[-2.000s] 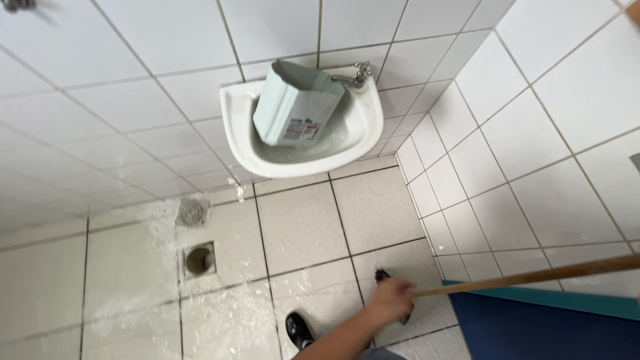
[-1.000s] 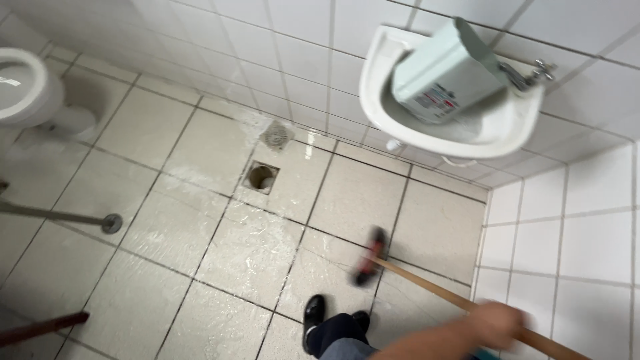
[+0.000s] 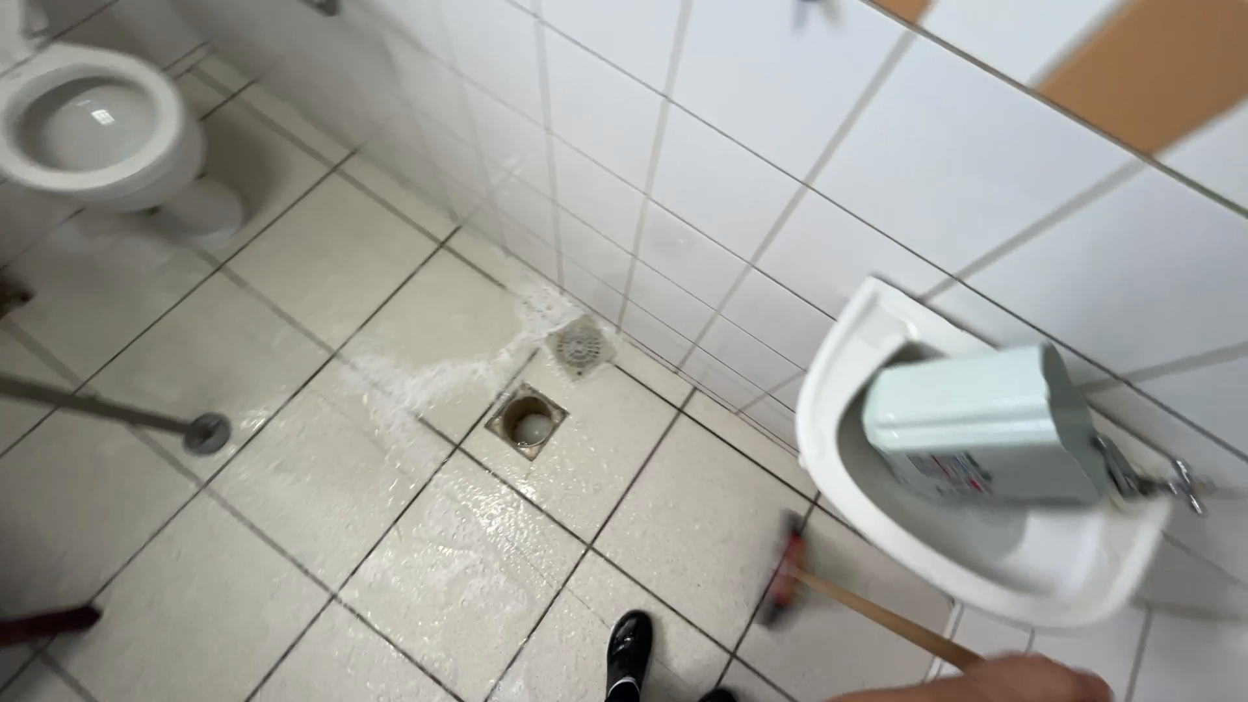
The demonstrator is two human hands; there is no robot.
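Observation:
At the lower right, my right hand (image 3: 1038, 680) is closed around the wooden handle (image 3: 887, 619) of a floor brush. The brush's red and black head (image 3: 784, 570), blurred, rests on the wet tiles below the washbasin. A pale green plastic container (image 3: 985, 424) with a printed label lies tilted inside the white washbasin (image 3: 829, 448), next to the metal tap (image 3: 1185, 487). Foamy water lies on the floor around the open square drain hole (image 3: 527, 421) and the round drain grate (image 3: 579, 345). My left hand does not show.
A white toilet (image 3: 180, 127) stands at the upper left. A metal post ends in a round floor flange (image 3: 207, 433) at the left, and a dark red bar (image 3: 49, 625) juts in below it. My black shoe (image 3: 630, 648) is on the wet floor.
The view has swung left, bringing the toilet and the metal post in. The brush head, seen earlier near my shoes, is now closer below the washbasin. My right hand stays on the handle.

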